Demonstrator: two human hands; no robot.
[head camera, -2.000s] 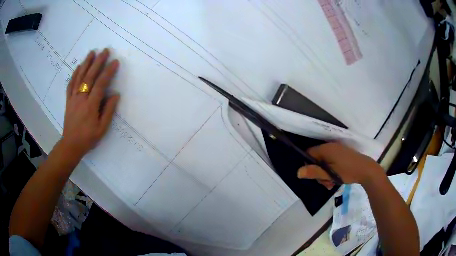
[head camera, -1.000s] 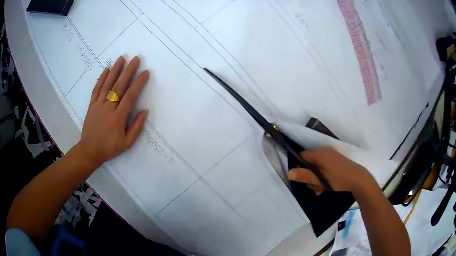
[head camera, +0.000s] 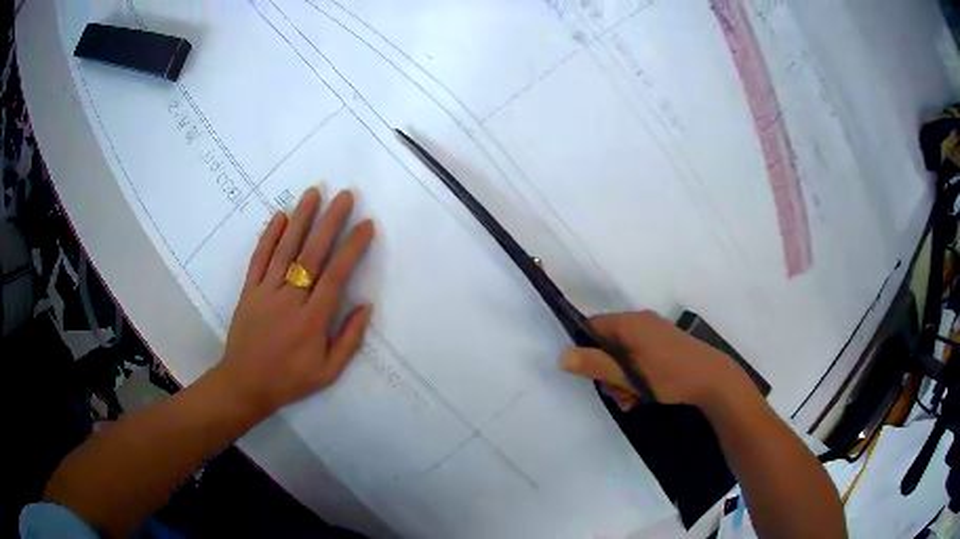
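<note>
The paper pattern (head camera: 421, 253), white with thin black lines, covers most of the table. My left hand (head camera: 300, 305), with a gold-coloured ring, lies flat on it, fingers apart, holding nothing. My right hand (head camera: 663, 363) grips the handles of the tailor's shears (head camera: 490, 221). The long black blades point up and left along the printed lines, looking closed or nearly so. The lower blade cannot be told apart. Dark fabric (head camera: 679, 453) shows below my right hand, where the paper is parted.
One black weight (head camera: 132, 51) lies at the upper left, another (head camera: 724, 351) just beyond my right hand. A pink pattern ruler (head camera: 774, 147) lies at the right. A thin dark line or slit runs near the right table edge. Papers (head camera: 900, 474) lie beyond it at the lower right.
The shears and right hand have advanced up-left along the pattern relative to the paper. The blades, spread apart earlier, now look closer together. The view has shifted; my left hand stays flat on the paper.
</note>
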